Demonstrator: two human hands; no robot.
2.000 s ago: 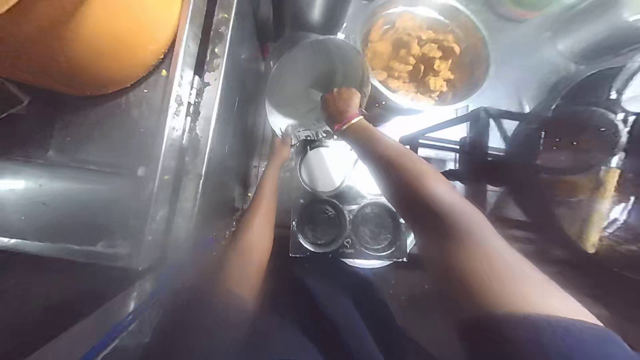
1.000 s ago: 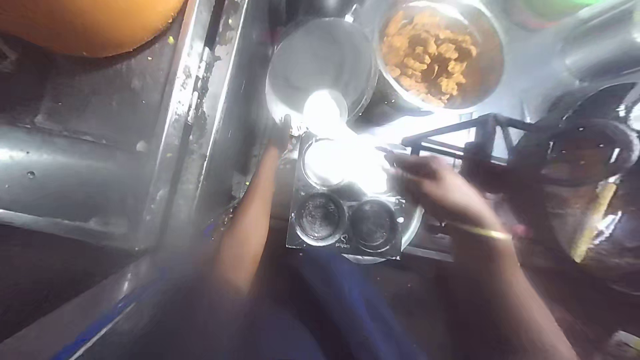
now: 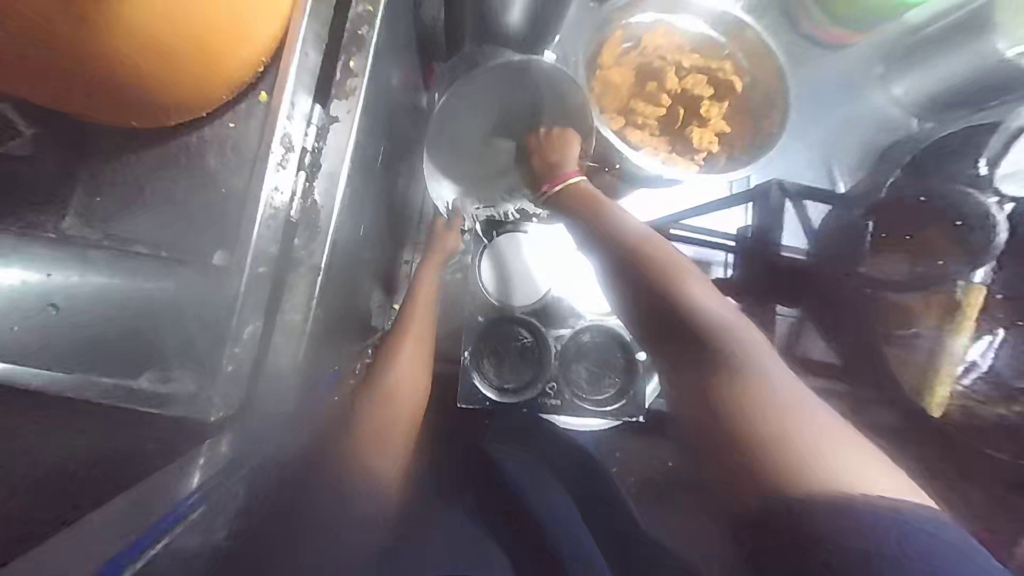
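A large round metal pot (image 3: 480, 128) of whitish batter stands ahead of me. My right hand (image 3: 554, 156), with a red and a pale bangle at the wrist, is closed inside the pot's mouth; what it grips is hidden beneath it. My left hand (image 3: 450, 232) is at the pot's near rim, its fingers seeming to hold the rim. Just below sits a dark metal mold tray (image 3: 554, 392) with round wells. White batter (image 3: 516, 268) fills the upper left well, and bright glare covers the upper right. The two lower wells hold no batter.
A metal bowl of orange-brown fried pieces (image 3: 676, 92) stands right of the pot. Further right are a dark metal frame (image 3: 768, 216) and a dark round pan (image 3: 932, 236). A steel counter edge (image 3: 280, 184) runs along the left, with a large orange vessel (image 3: 144, 56) beyond.
My right hand has gone from over the tray's right side back into the pot. A bright round thing seen between pot and tray one second ago no longer shows there.
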